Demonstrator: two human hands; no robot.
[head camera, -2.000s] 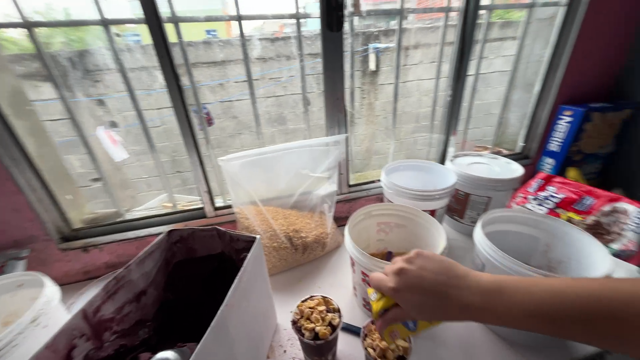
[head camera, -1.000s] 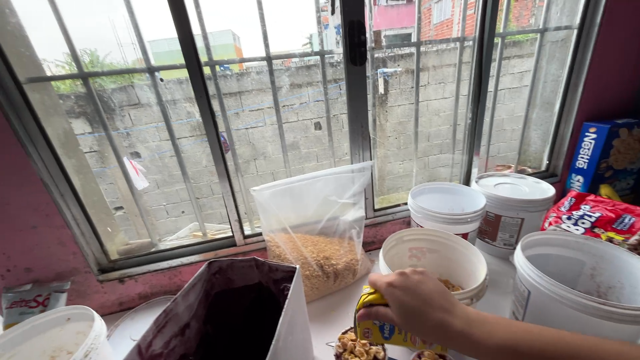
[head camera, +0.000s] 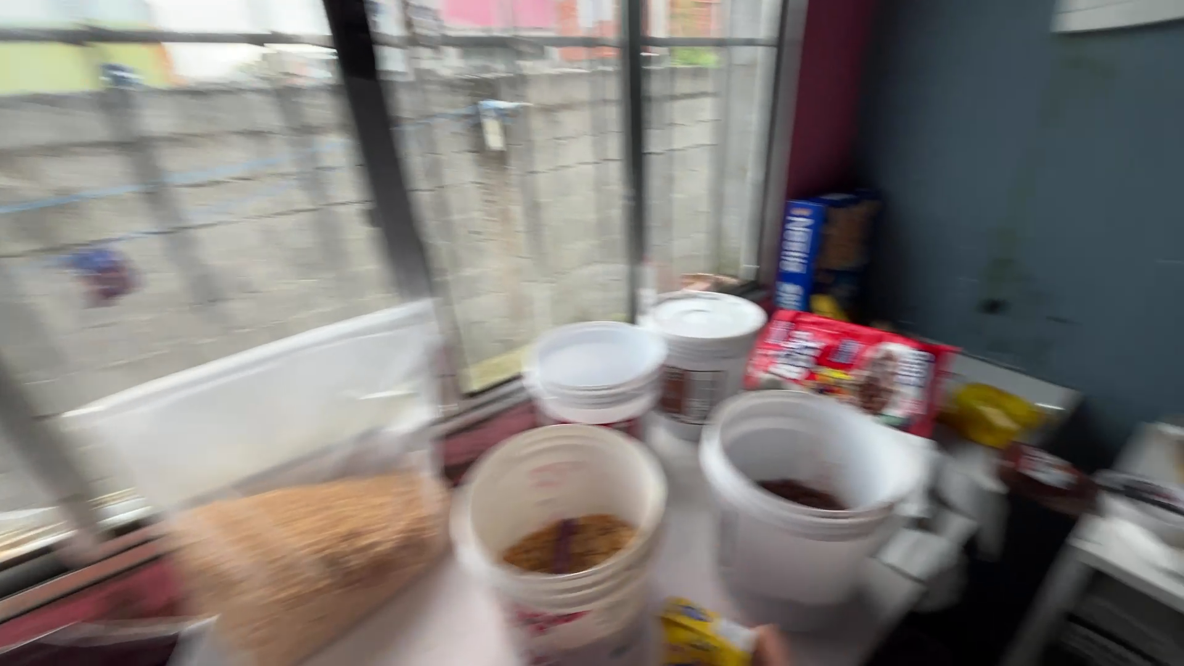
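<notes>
At the bottom edge only the fingertips of a hand (head camera: 770, 646) show, touching a yellow packet (head camera: 703, 636); by the earlier frames it is my right hand. The rest of that hand is hidden below the view. Just left and behind the packet stands a white plastic bucket (head camera: 564, 495) with golden-brown crumbs and a dark purple strip inside. To the right is a wider white bucket (head camera: 809, 481) holding a dark brown substance. A clear plastic bag (head camera: 296, 518) of light brown granules leans near the window. My left hand is out of view. The picture is blurred.
Behind the open buckets stand a white tub (head camera: 597, 365) and a lidded tub (head camera: 708, 351). A red packet (head camera: 846, 361), a blue box (head camera: 800, 254) and a yellow packet (head camera: 990, 412) lie toward the right. A barred window (head camera: 518, 185) runs behind, beside a dark wall (head camera: 999, 213).
The view has swung right, so the cups of chopped topping and the dark-stained box are no longer seen. My right hand, over the cups before, now shows only fingertips at the yellow packet.
</notes>
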